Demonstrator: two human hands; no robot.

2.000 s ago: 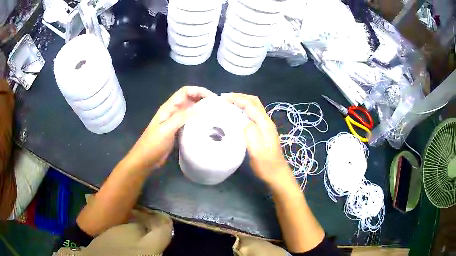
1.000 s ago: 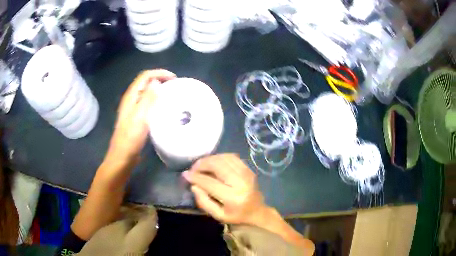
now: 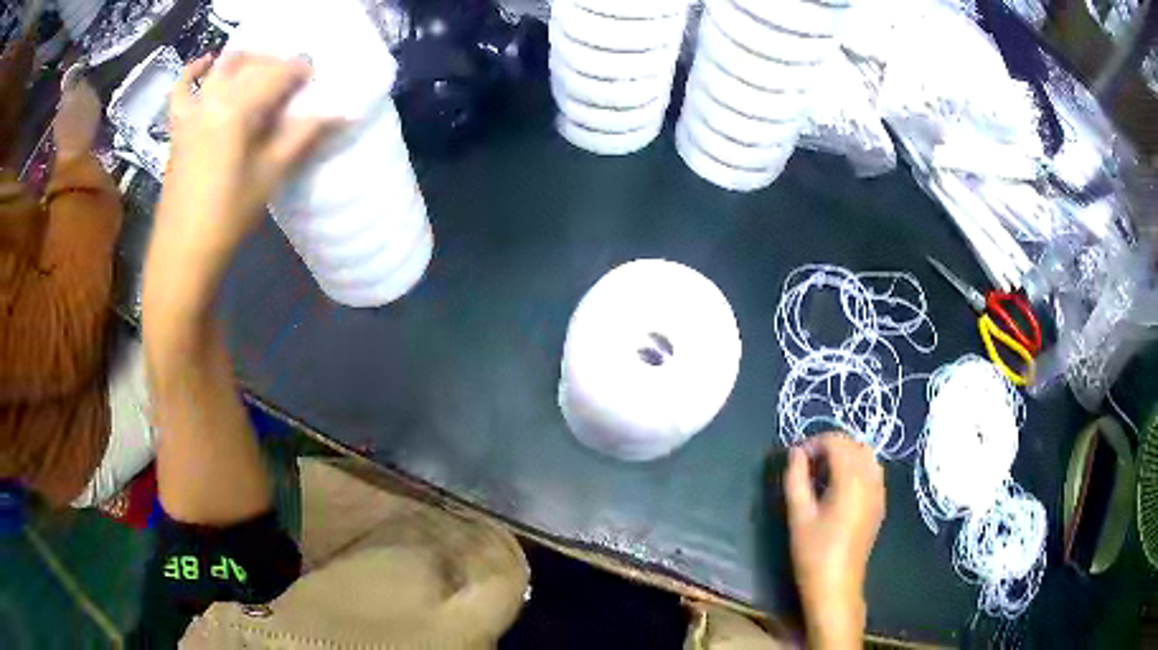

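Observation:
A round white housing with a dark central hole (image 3: 650,359) sits alone on the bench, with no hand on it. My left hand (image 3: 248,127) is at the upper part of the left stack of white housings (image 3: 362,235); its fingers overlap the stack, and its grip is unclear. My right hand (image 3: 836,495) is at the lower edge of the loose tangle of thin pale rings (image 3: 838,349). Its fingertips are close together at the rings; whether they pinch one is too small to tell.
Two tall white stacks (image 3: 616,76) stand at the back. Scissors (image 3: 1003,333) and ring bundles (image 3: 971,438) lie at right. Clear plastic bags (image 3: 1079,298) lie upper right. A dark-faced object (image 3: 1095,495) is beside the fan (image 3: 1149,476). A person's brown-orange sleeve (image 3: 57,343) shows at left.
Both hands have let go of the single housing. My left hand has moved left to the stack; my right hand has moved right to the loose rings. The camera view has shifted.

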